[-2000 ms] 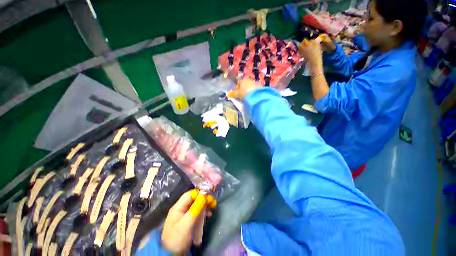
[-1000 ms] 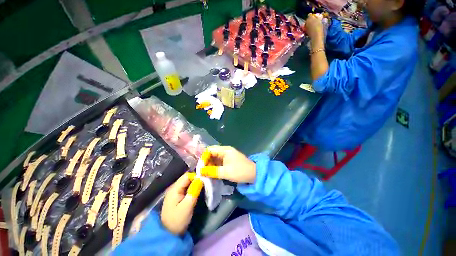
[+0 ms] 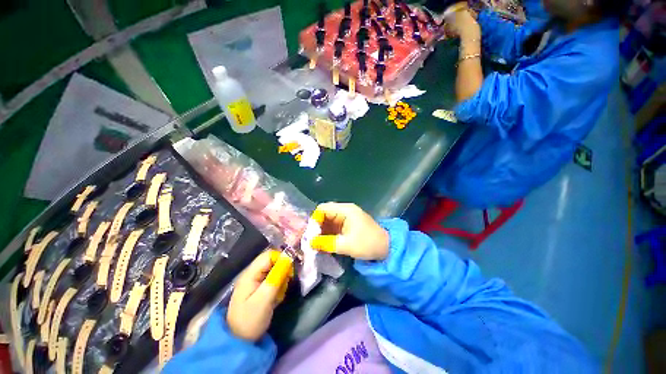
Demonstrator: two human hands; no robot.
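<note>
My left hand, with yellow-orange finger cots, pinches a small shiny piece, probably a wristwatch, mostly hidden by the fingers. My right hand, also in finger cots, holds a white cleaning cloth just to the right of the left fingertips. The cloth hangs down below the fingers. The black watch tray lies at the left under wrinkled plastic film, with rows of dark-headed watches on beige watch straps.
A second padded tray under plastic lies beside the black tray. Mid-bench are solvent jars, white tissues, a plastic bottle and orange finger cots. The neighbour's tray and a seated person are beyond.
My right hand came back from the solvent jars to my left hand, with the white cloth showing in it. Since one second ago, the hands have parted slightly and the view has shifted.
</note>
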